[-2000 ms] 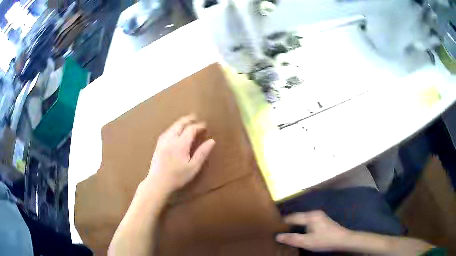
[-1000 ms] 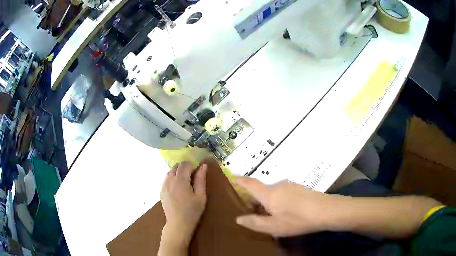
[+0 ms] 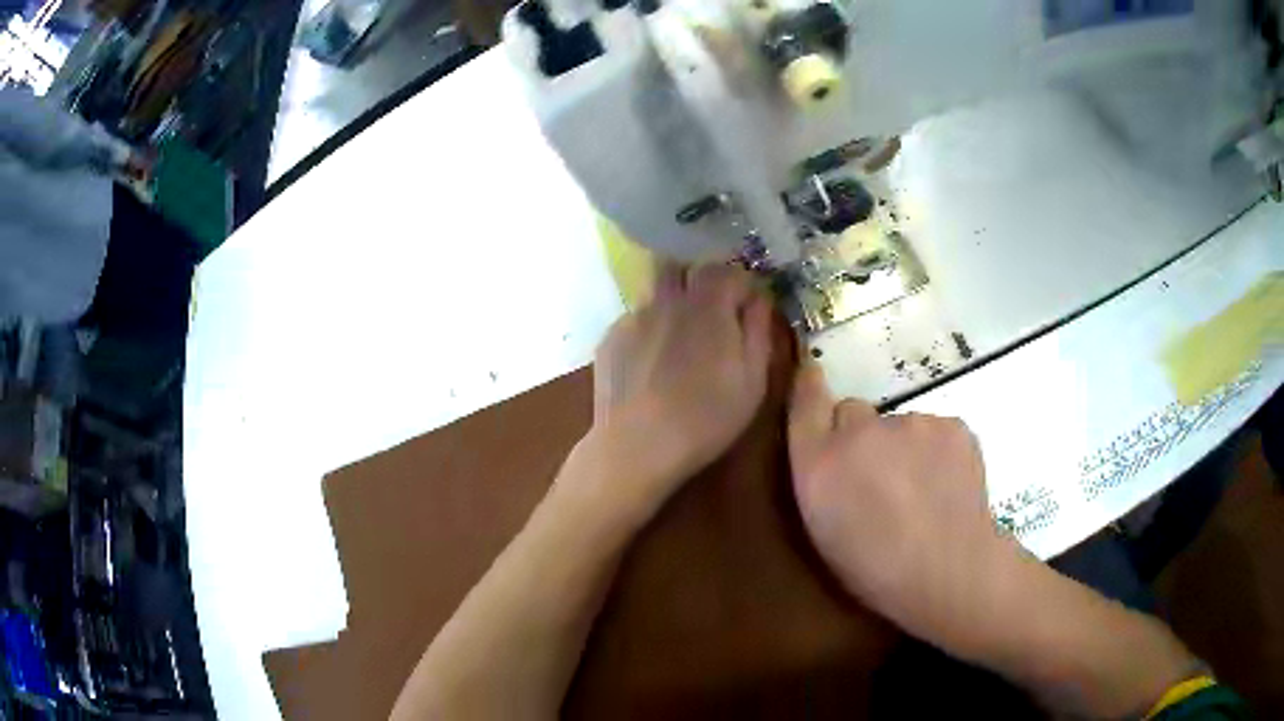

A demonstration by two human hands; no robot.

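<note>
A brown bag body panel (image 3: pixel 465 493) with a notched left corner lies on the white table, its upper edge at the presser foot (image 3: pixel 791 282) of the white sewing machine (image 3: pixel 634 120). My left hand (image 3: pixel 683 366) presses on the panel just left of the presser foot, fingers bent. My right hand (image 3: pixel 887 486) holds the panel's right edge just below the shiny needle plate (image 3: pixel 866 289). Its index finger points toward the foot. A yellow strip (image 3: pixel 624 265) shows beyond my left hand. The needle area is slightly blurred, and my fingers hide part of the panel edge.
Yellowish tape (image 3: pixel 1225 338) and a printed ruler scale (image 3: pixel 1169 440) lie along the table's right front edge. A person's grey sleeve and body (image 3: pixel 49 211) are at the far left, near a green object (image 3: pixel 190 195). Dark shelving stands at the lower left.
The panel has gone from lying flat left of the machine to under the machine head. Both hands have moved up to the presser foot. A person has come into view at left.
</note>
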